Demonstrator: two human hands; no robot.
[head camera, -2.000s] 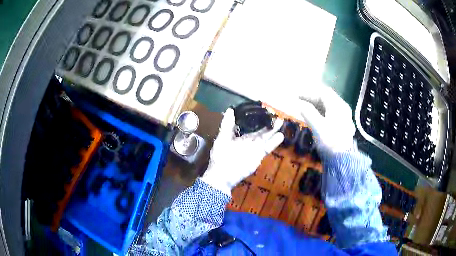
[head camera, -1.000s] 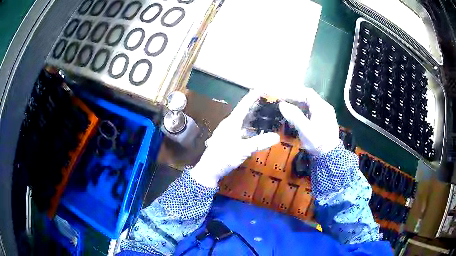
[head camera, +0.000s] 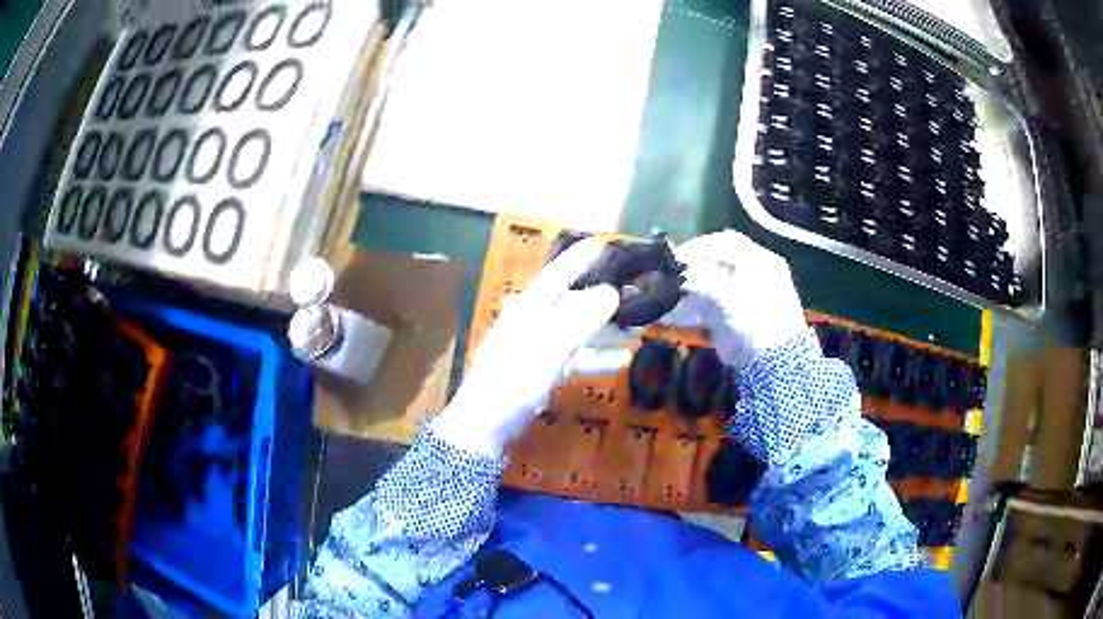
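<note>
A black ring-like housing (head camera: 647, 288) is held above the orange fixture tray (head camera: 569, 460). My left hand (head camera: 526, 345), in a white glove, grips its left and lower side. My right hand (head camera: 740, 284), also gloved, is at its right edge with the fingers bent; whether it grips the housing or a small part is too blurred to tell. Several black rings (head camera: 677, 375) stand upright in the tray's slots, and more fill the tray's part right of my right sleeve.
A metal tray (head camera: 748, 181) full of small black parts lies at upper right. A white board (head camera: 508, 109) and a stack of gasket sheets (head camera: 272, 157) lie at upper left. A silver can (head camera: 351, 345) stands beside the blue bin (head camera: 260, 484). Cardboard boxes (head camera: 1040, 532) are at right.
The view has shifted right, so the bench things appear further left. The housing has turned between my hands and shows an opening. My right fingers have moved from over it to its right edge.
</note>
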